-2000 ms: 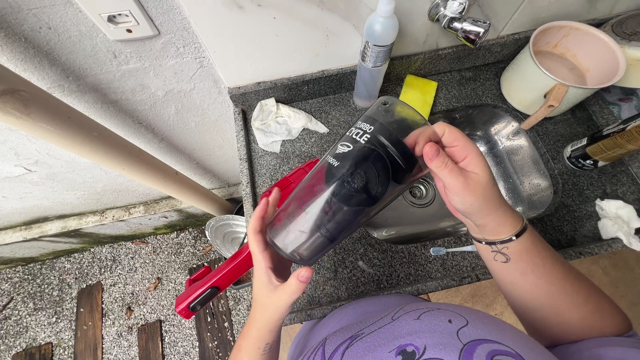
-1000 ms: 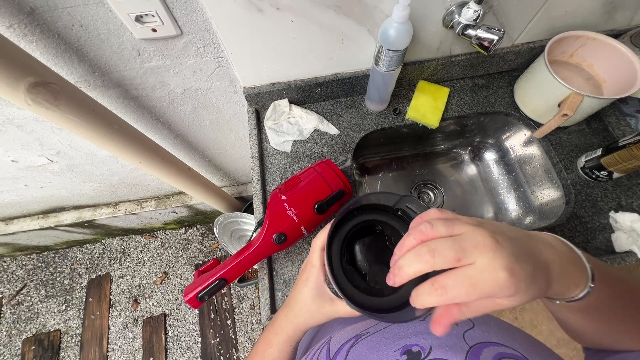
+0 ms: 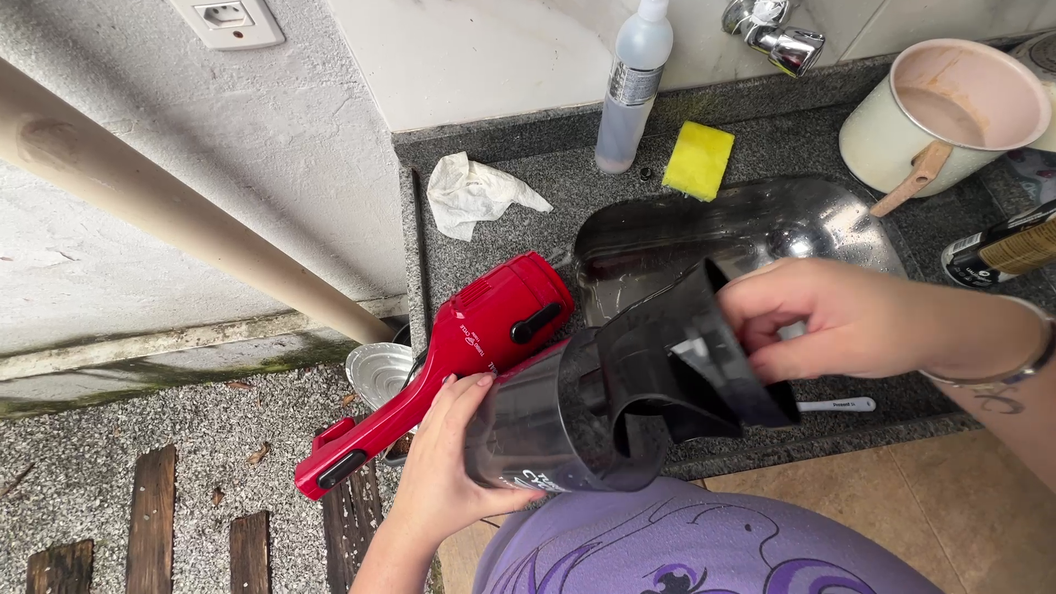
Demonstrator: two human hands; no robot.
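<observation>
A smoky clear dust cup of a vacuum cleaner [image 3: 528, 429] lies tilted in my left hand [image 3: 450, 454], whose fingers and thumb wrap its closed end. My right hand [image 3: 813, 318] grips the rim of a black plastic inner part [image 3: 668, 363], which stands partly out of the cup's open mouth; some of my fingertips are hidden inside that rim. Just behind the cup, the red vacuum body with its handle [image 3: 462, 338] rests at the counter's left edge, its handle reaching out past the edge.
Beyond my hands is a steel sink [image 3: 841, 223]. Around it are a yellow sponge [image 3: 699, 161], a spray bottle [image 3: 634, 91], a crumpled white cloth or paper [image 3: 474, 194], a cream pot [image 3: 899, 140], a dark can [image 3: 1002, 247] and a toothbrush handle [image 3: 837, 405]. A faucet [image 3: 780, 37] juts from the wall.
The black inner part, seated in the cup one second ago, now stands partly out of it in my right hand. The cup has tipped from mouth-up to lying sideways, mouth toward the right.
</observation>
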